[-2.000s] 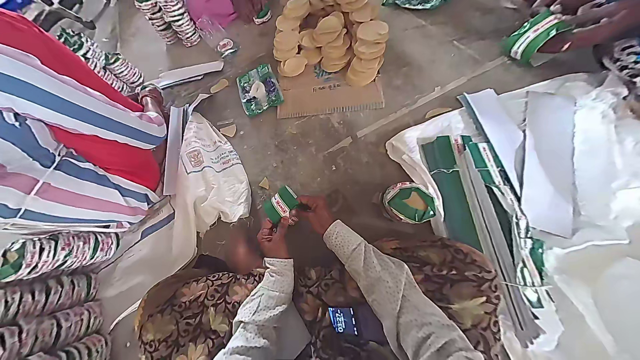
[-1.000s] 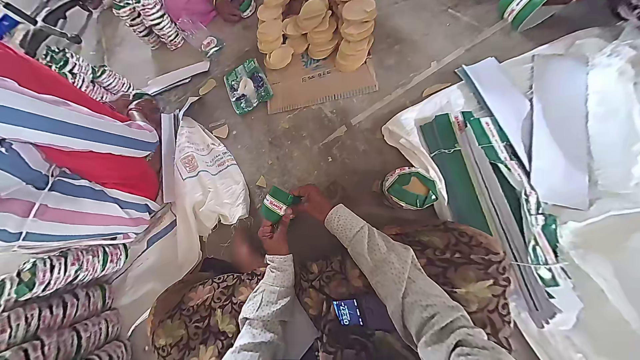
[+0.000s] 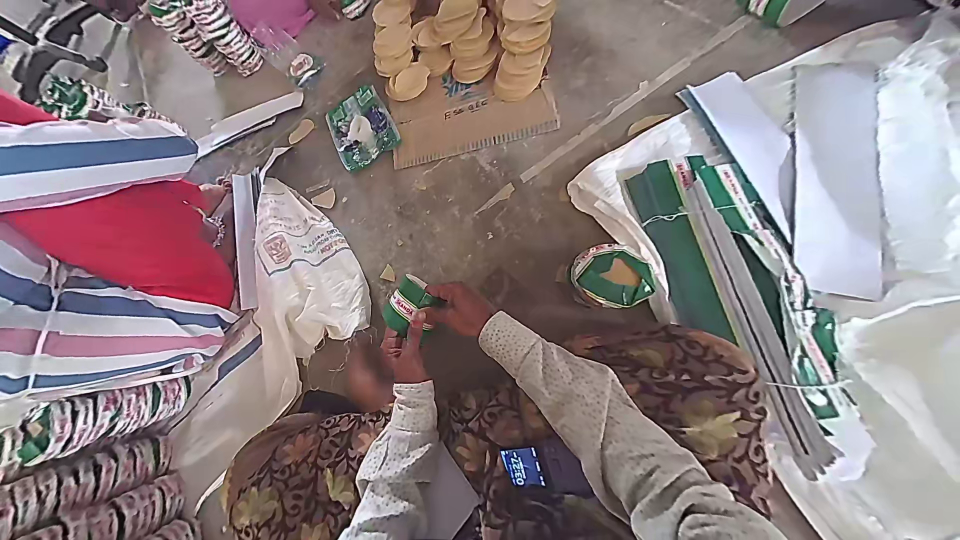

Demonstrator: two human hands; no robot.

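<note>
Near the middle, a green printed paper ring [image 3: 405, 307] with a white and red band is held between my two hands. My left hand [image 3: 407, 352] grips its lower side, thumb upright against the band. The fingers of my right hand [image 3: 461, 306] pinch its right edge. To the right on the floor lies a round green-wrapped roll [image 3: 613, 276] with a tan disc showing inside; neither hand touches it. Farther forward, stacks of tan round discs [image 3: 523, 45] stand on a cardboard sheet [image 3: 480, 124]. A phone [image 3: 525, 466] with a lit screen lies on my patterned clothing.
Green printed strips [image 3: 667, 232] and white sheets [image 3: 836, 180] lie on white sacking at the right. A white woven sack [image 3: 307, 262] and a person in striped and red cloth are at the left. Rows of wrapped rolls [image 3: 90, 480] fill the lower left. A green plastic packet [image 3: 364, 129] lies near the cardboard.
My right hand has closed in on the green ring, from its edge two seconds ago to nearer my left hand. At the top right, another person's hands have left the view.
</note>
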